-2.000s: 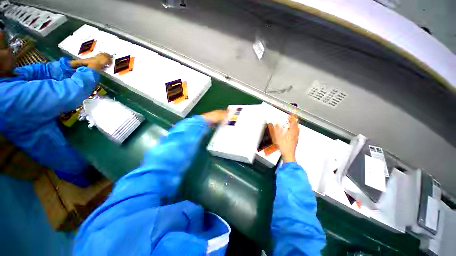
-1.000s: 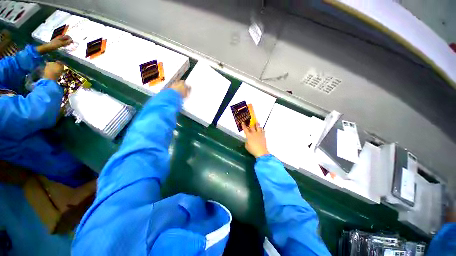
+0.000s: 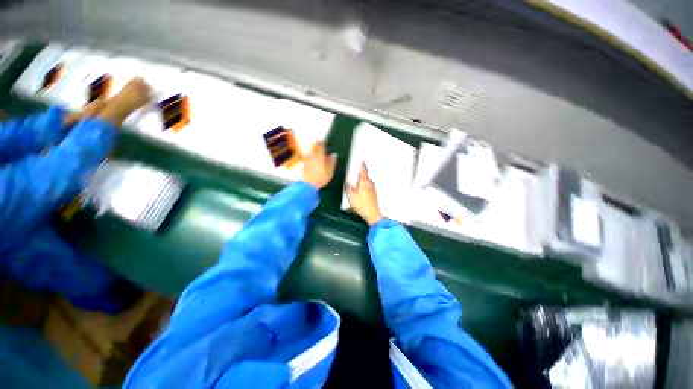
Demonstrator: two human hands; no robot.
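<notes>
A row of white retail boxes with dark and orange pictures lies on the green belt at the left and centre. My left hand point(image 3: 318, 166) rests at the right end of this row, beside the picture of the last printed box point(image 3: 281, 146). My right hand point(image 3: 365, 196) lies with fingers spread on a plain white box point(image 3: 384, 156), right of a narrow green gap. Neither hand is clearly gripping anything. The frame is blurred, so finger contact is hard to see.
Dark grey slabs with white labels point(image 3: 476, 176) lie on open boxes at the right. A shiny pile of bagged slabs point(image 3: 600, 346) is at the lower right. White packets point(image 3: 140, 194) and a neighbour's hand point(image 3: 129, 99) are at the left. A grey panel stands behind.
The printed box that was under my right hand now sits at the end of the left row. My left hand is at that box; my right hand has moved onto the plain white box.
</notes>
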